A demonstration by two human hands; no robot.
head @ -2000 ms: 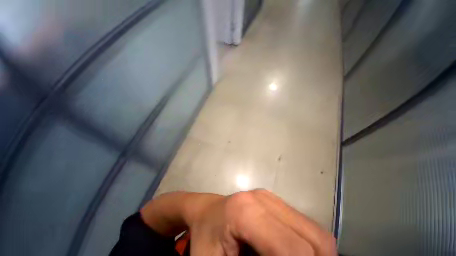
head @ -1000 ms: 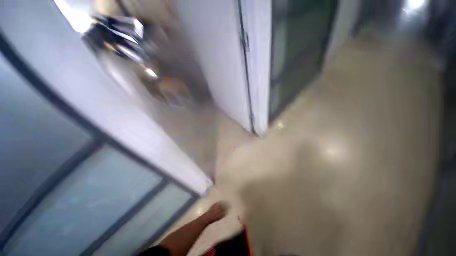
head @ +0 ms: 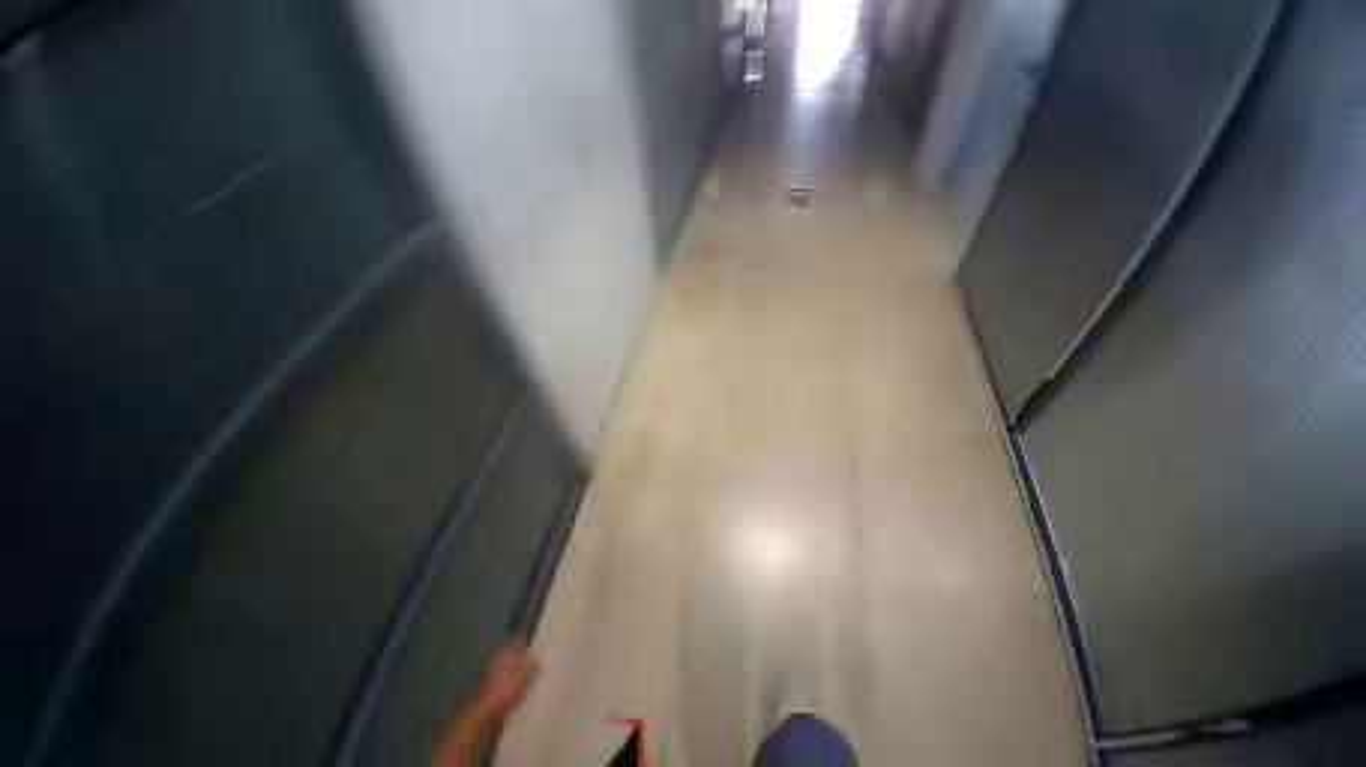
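Observation:
My left hand (head: 492, 701) is small and blurred at the bottom edge, left of centre, beside the lower left wall panel. Nothing can be made out in it, and its fingers are not clear. My right hand is not in view. A small black thing with a red edge (head: 629, 740) shows at the bottom edge, right of my left hand; most of it is cut off. A rounded grey-blue shape (head: 806, 743), perhaps a shoe tip or knee, shows at the bottom centre.
A shiny beige floor (head: 749, 390) runs ahead between dark panels on the left and grey ribbed panels (head: 1198, 450) on the right. A white wall section (head: 517, 180) stands at the left. A small dark patch (head: 799, 196) lies on the floor before a bright far end.
The open doorway on the left has gone from view, and the corridor now runs straight ahead. My left hand, large at the bottom centre two seconds ago, is now smaller and further left.

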